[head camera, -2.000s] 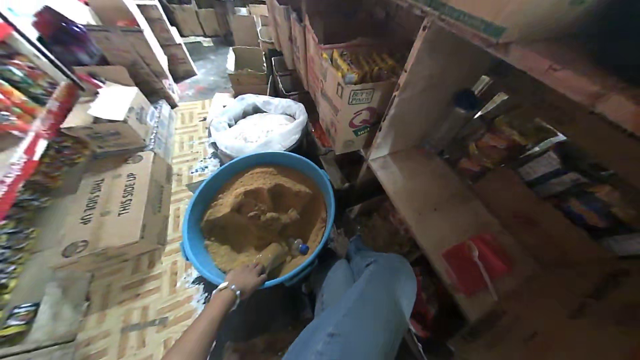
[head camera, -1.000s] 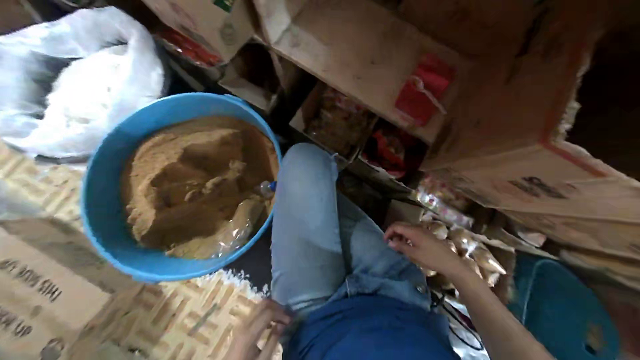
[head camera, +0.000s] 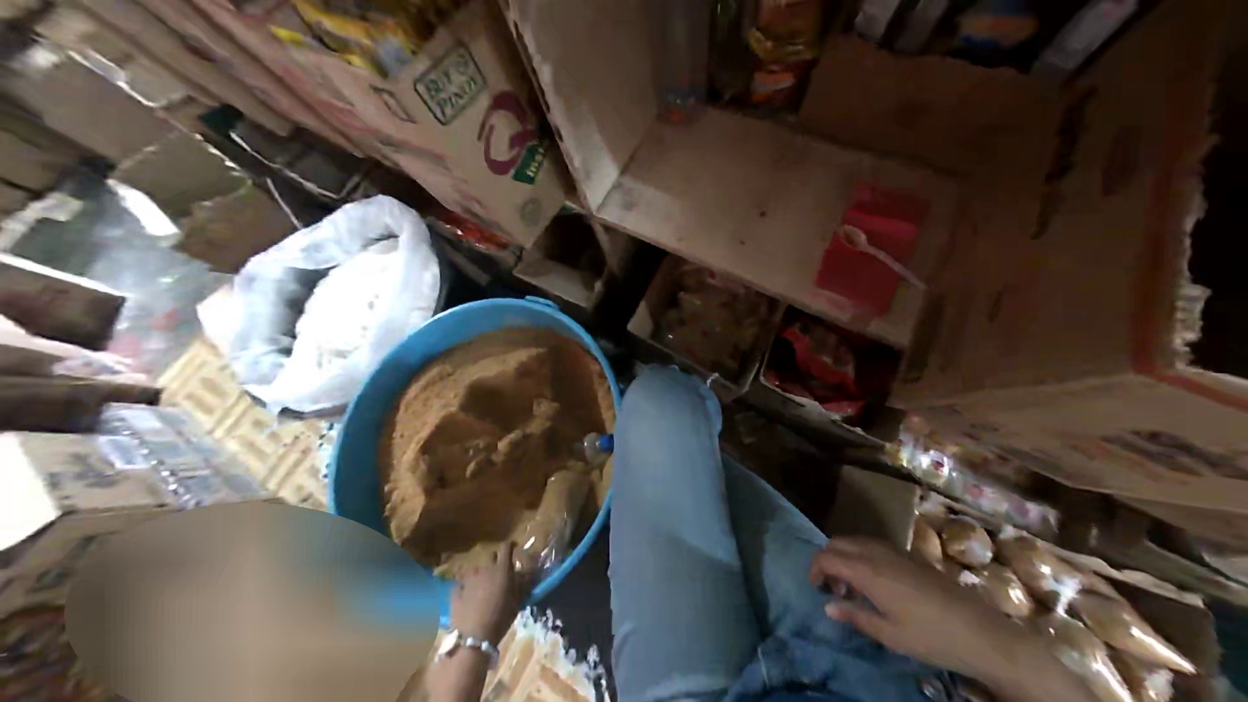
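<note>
A blue plastic tub (head camera: 353, 429) holds brown granular material (head camera: 478, 409), which looks like brown sugar. My left hand (head camera: 487, 585), with a bracelet at the wrist, reaches over the tub's near rim and touches a clear plastic bottle or scoop (head camera: 556, 512) lying on the brown material; whether the fingers grip it cannot be told. A blue cap (head camera: 603, 444) shows by the tub's right edge. My right hand (head camera: 873, 595) is beside my jeans-covered thigh, fingers loosely curled, with nothing visible in it. Filled plastic bags (head camera: 1072, 604) of brown material sit in a carton just beyond that forearm.
Behind the tub stands a white plastic sack (head camera: 258, 322) with white contents. A wooden shelf (head camera: 721, 210) carries a red packet (head camera: 877, 249) and a pale spoon (head camera: 882, 255). Cartons (head camera: 468, 127) line the back, and small boxes (head camera: 712, 322) of packets sit under the shelf.
My left hand has moved from beside my leg to the clear plastic object at the tub's near edge. My right hand stays near my thigh. The view has shifted.
</note>
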